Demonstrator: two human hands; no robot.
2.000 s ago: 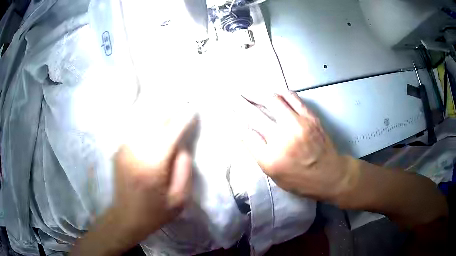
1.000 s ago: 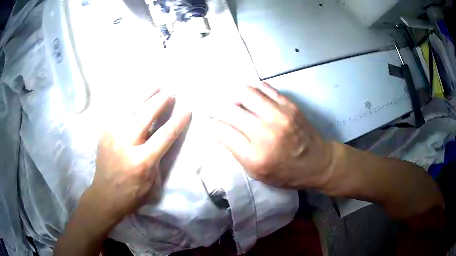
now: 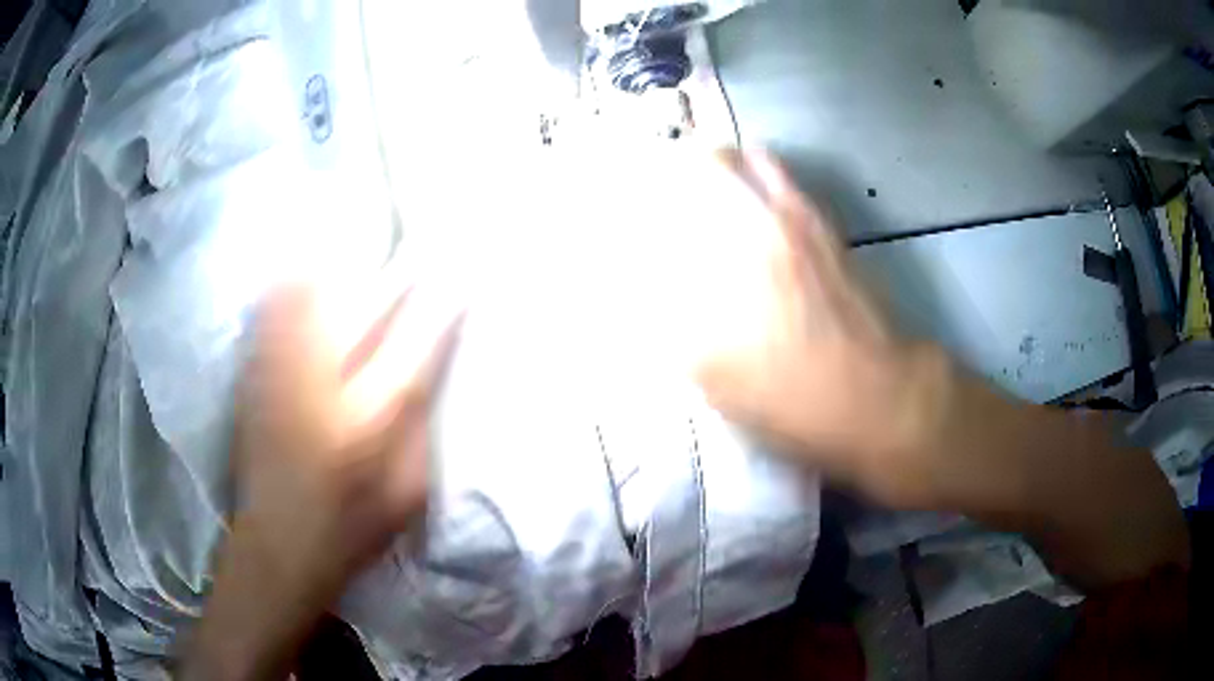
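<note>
A pale garment (image 3: 573,492) lies over the machine bed and hangs over its front edge, bleached out by the lamp in the middle. A stitched strip (image 3: 670,532) runs down its lower part. My left hand (image 3: 340,426) is blurred, on the cloth at left, fingers apart. My right hand (image 3: 825,346) is blurred, at the cloth's right side, fingers pointing up towards the needle area. Whether either hand pinches cloth cannot be made out. The presser foot area (image 3: 676,120) is at the top middle, mostly washed out by glare.
The white machine table (image 3: 985,293) is on the right, with a dark thin tool (image 3: 1132,306) at its right end. A cluttered holder with a yellow item (image 3: 1176,266) stands at the right edge. More pale cloth folds (image 3: 80,333) lie at far left.
Since one second ago, the view has shifted, so machine and table sit further right. My right hand has moved up towards the needle area, and its fingers look closer together. Both hands are now blurred.
</note>
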